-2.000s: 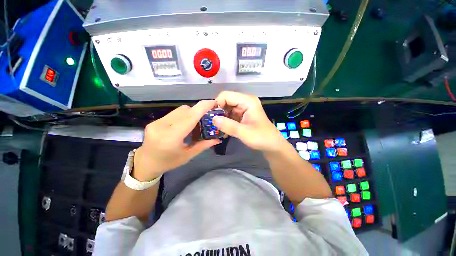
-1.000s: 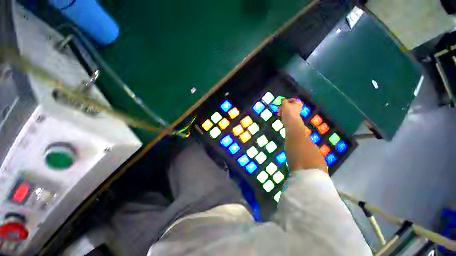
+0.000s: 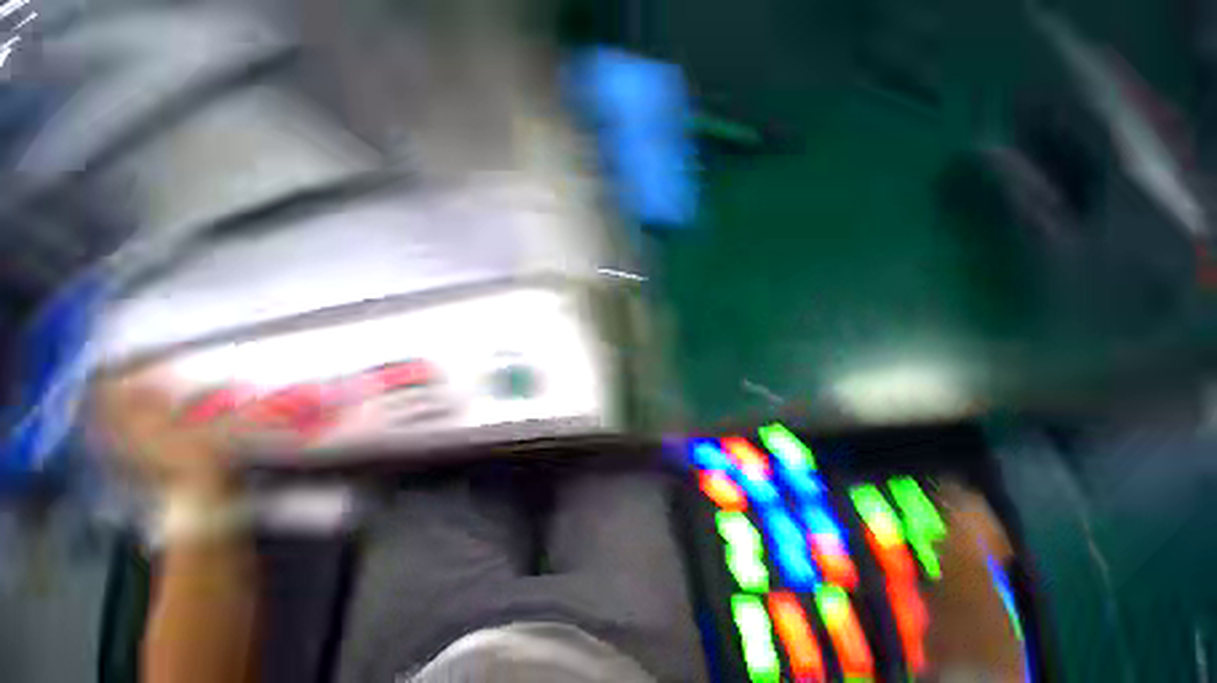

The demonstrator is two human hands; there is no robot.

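Observation:
The view is strongly blurred. My left hand (image 3: 144, 420) is at the left end of the press's white front panel (image 3: 561, 354); its fingers are smeared, and whether it touches the button there cannot be told. My right hand (image 3: 972, 567) is over the right side of the black right tray (image 3: 954, 451), beside rows of lit units (image 3: 790, 540) glowing green, red and blue. Its fingertips are not clear, and no held thing can be made out.
The silver press body (image 3: 360, 254) stands behind the panel, with a green button (image 3: 511, 379) at its right end and red smears along the middle. A blue object (image 3: 638, 134) stands on the green bench (image 3: 814, 267). My lap lies between the trays.
The view has swung left, bringing most of the press panel back in. My left hand has come into view at the panel's left end. My right hand is still over the right tray, at its right side.

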